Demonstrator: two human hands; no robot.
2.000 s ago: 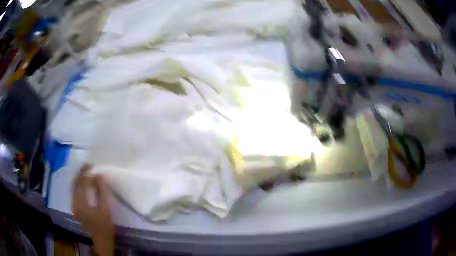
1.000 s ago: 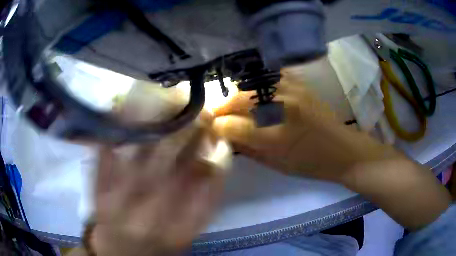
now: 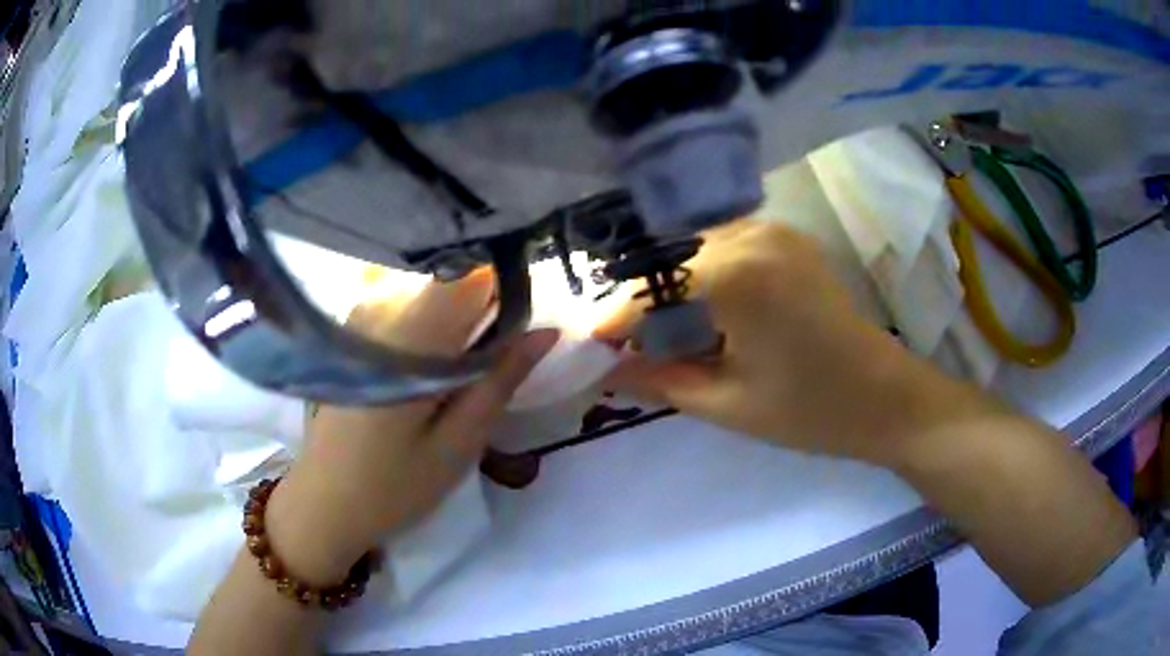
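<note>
White cloth lies under the bright lamp at the needle area, partly hidden by the machine head and both hands. My left hand, with a beaded bracelet at the wrist, grips the cloth's left side, thumb near the needle. My right hand holds the cloth's right edge between thumb and fingers, partly behind the tension assembly. The presser foot area is between the fingertips. More white cloth is heaped to the left.
The pale machine head and shiny curved guard fill the top. Small folded cream pieces and scissors with yellow and green loops lie right of the needle. A ruler runs along the front table edge.
The view was over the heaped cloth, then moved close over the needle. Since one second ago, my left hand has shifted up toward the needle and the white heap shows more at left.
</note>
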